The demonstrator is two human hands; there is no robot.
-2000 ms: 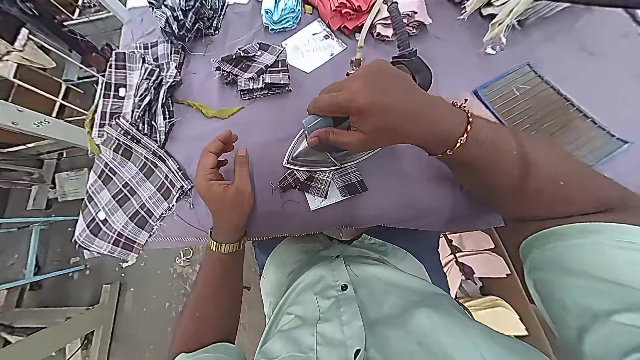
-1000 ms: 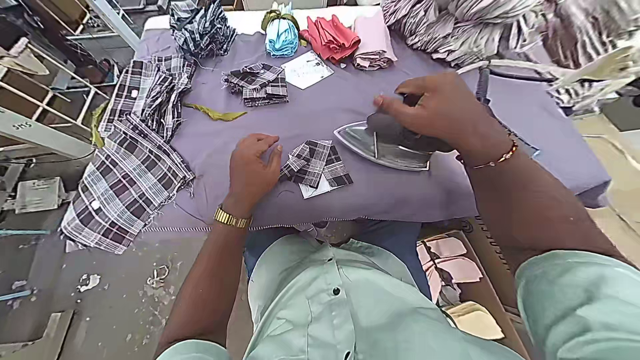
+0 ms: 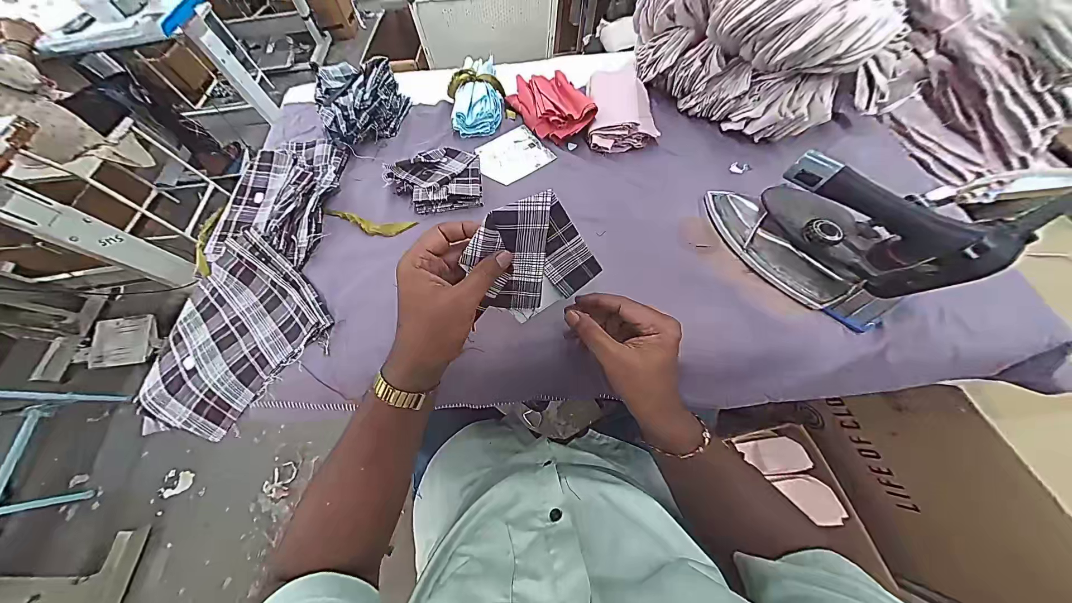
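My left hand (image 3: 444,289) grips the left side of a folded plaid fabric piece (image 3: 528,243) between thumb and fingers. A white card or paper (image 3: 544,300) shows under the fabric's lower edge. My right hand (image 3: 628,335) is just below the fabric's lower right corner, thumb and forefinger close together; whether they pinch anything is not clear. The electric iron (image 3: 837,234) rests on the purple cloth to the right, its soleplate pointing left. A small stack of folded plaid pieces (image 3: 444,180) lies behind my left hand, beside a white card (image 3: 515,156).
Larger plaid pieces (image 3: 239,327) hang over the table's left edge. Along the back lie a dark plaid bundle (image 3: 360,100), blue (image 3: 477,109), red (image 3: 553,107) and pink (image 3: 621,113) fabric, and a big striped heap (image 3: 779,59). A cardboard box (image 3: 938,486) stands below at right.
The iron, held by my right hand in both earlier frames, now rests at the right, let go. My right hand has come to the plaid piece, and my left hand has taken hold of it.
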